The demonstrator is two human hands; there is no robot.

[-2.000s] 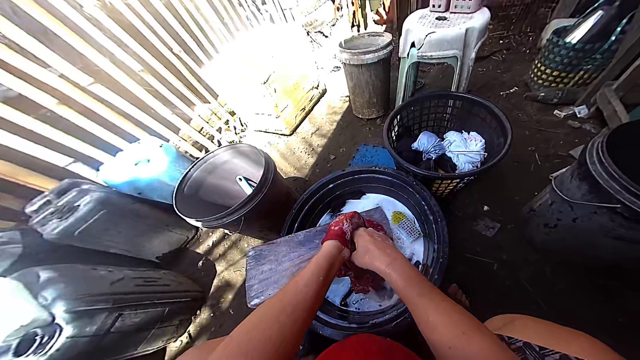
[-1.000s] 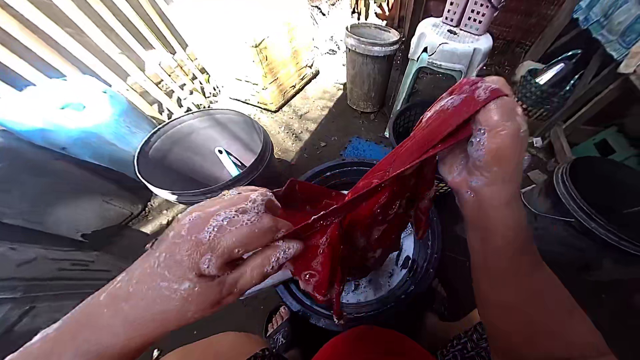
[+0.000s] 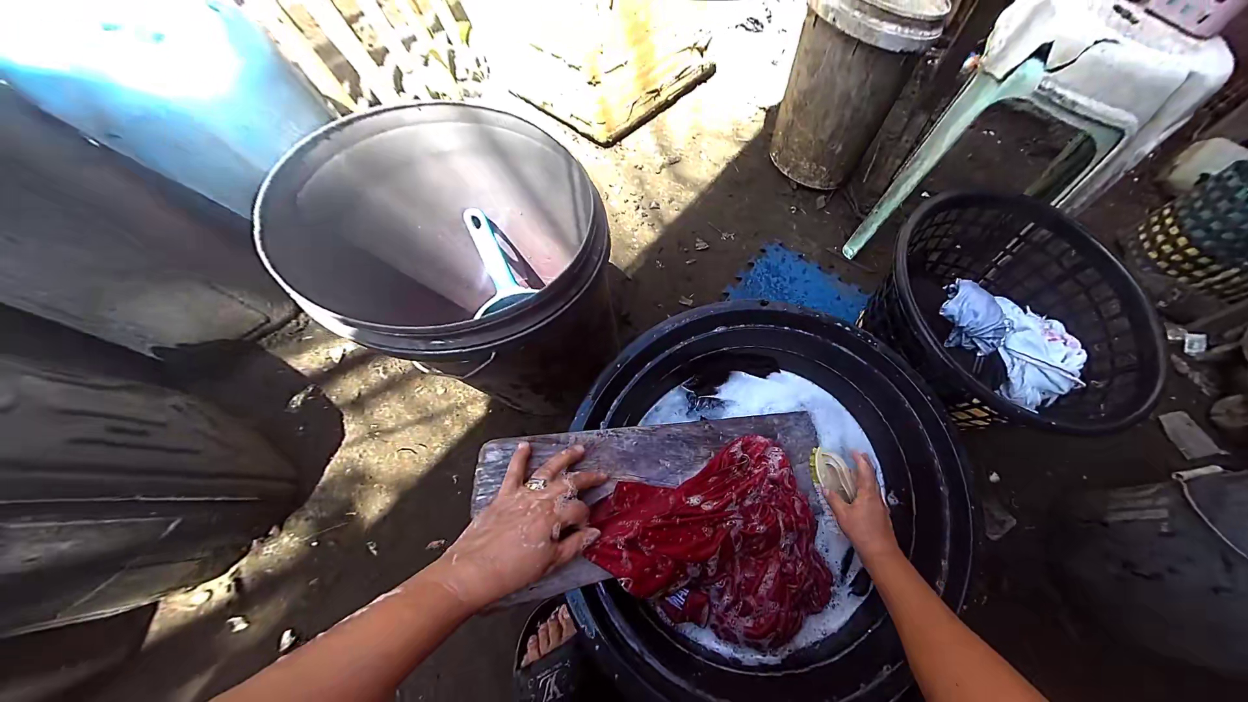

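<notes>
A wet red cloth garment point(image 3: 731, 536) lies bunched on a wooden board point(image 3: 643, 453), which rests across the rim of a black plastic basin point(image 3: 936, 487) holding white suds. My left hand point(image 3: 531, 522), ringed and soapy, lies on the board with its fingers spread, its thumb side touching the garment's left end. At the board's right end, my right hand point(image 3: 863, 507) grips a pale scrub brush point(image 3: 834, 473) over the suds. Part of the brush is hidden by the fingers. Dark cloth shows in the suds behind the board.
A large dark bucket point(image 3: 585, 292) with a blue and white dipper point(image 3: 495, 268) stands behind left. Behind right is a black laundry basket point(image 3: 1141, 341) holding light cloth point(image 3: 1024, 351). A blue mat point(image 3: 795, 278), a plastic stool point(image 3: 1121, 73) and dark containers point(image 3: 146, 448) surround the basin.
One second ago both hands held the red garment stretched up above the basin. Now it lies on the board, and my right hand has let it go and taken hold of the brush.
</notes>
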